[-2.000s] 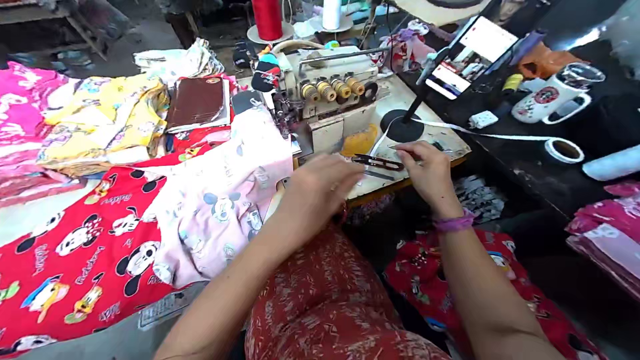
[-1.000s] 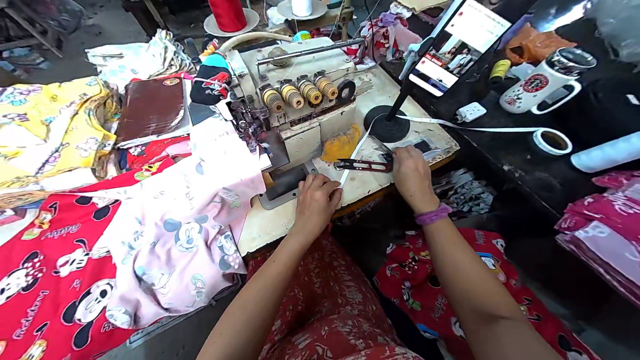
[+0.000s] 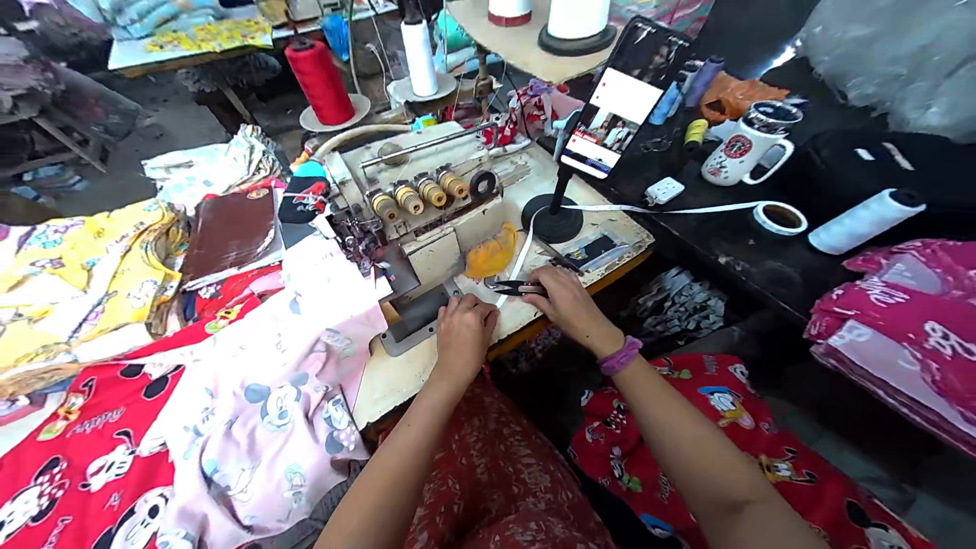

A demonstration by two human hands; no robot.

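My right hand (image 3: pixel 566 302) holds small black thread snips (image 3: pixel 518 288), their blades pointing left near a narrow white tape (image 3: pixel 521 263). The tape runs from a roll (image 3: pixel 779 219) on the dark table, past the phone stand's base, down to my left hand (image 3: pixel 467 324). My left fingers rest at the tape's lower end; whether they pinch it I cannot tell. Both hands are at the front edge of the overlock sewing machine (image 3: pixel 431 255). A yellow cloth piece (image 3: pixel 492 252) lies just behind them. Pale pink printed fabric (image 3: pixel 282 412) drapes left of the machine.
A phone (image 3: pixel 621 99) stands on a round black base behind my right hand. A white mug (image 3: pixel 743 152) and a white thread cone (image 3: pixel 865 221) are on the dark table. Yellow printed fabric (image 3: pixel 91 267) and a brown book (image 3: pixel 232 232) lie left. Pink bundles (image 3: pixel 907 328) sit right.
My left hand has moved from near the snips to the tape's lower end. The snips, lying across the tape one second ago, are now in my right hand. The view has shifted.
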